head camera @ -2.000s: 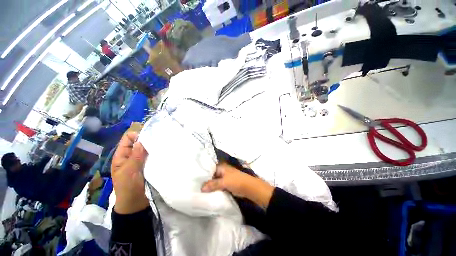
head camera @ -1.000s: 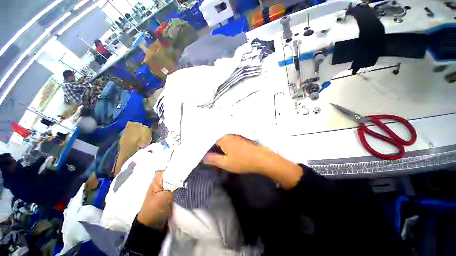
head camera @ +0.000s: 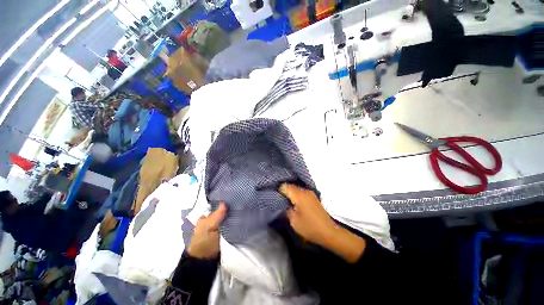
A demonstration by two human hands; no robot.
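A rounded section of dark checked shell fabric [head camera: 247,161] faces up at my lap, with white lining [head camera: 256,268] of the same garment hanging below it. My left hand [head camera: 206,233] grips its lower left edge, thumb on top. My right hand [head camera: 307,217] holds its right side with the fingertips pressed on a fold; some of its fingers are hidden. Stacked white garment pieces with grey-striped edges [head camera: 283,89] lie behind it on the table.
Red-handled scissors [head camera: 465,164] lie on the machine bed, right of the needle area [head camera: 365,110]. The table's front edge has a measuring scale [head camera: 453,201]. A blue crate [head camera: 477,268] is below right. Loose white garments [head camera: 156,238] lie left; people sit farther left.
The white lining that was uppermost is turned over, and the checked shell now faces up, opened out. My left hand has moved right and down; my right hand has shifted slightly down.
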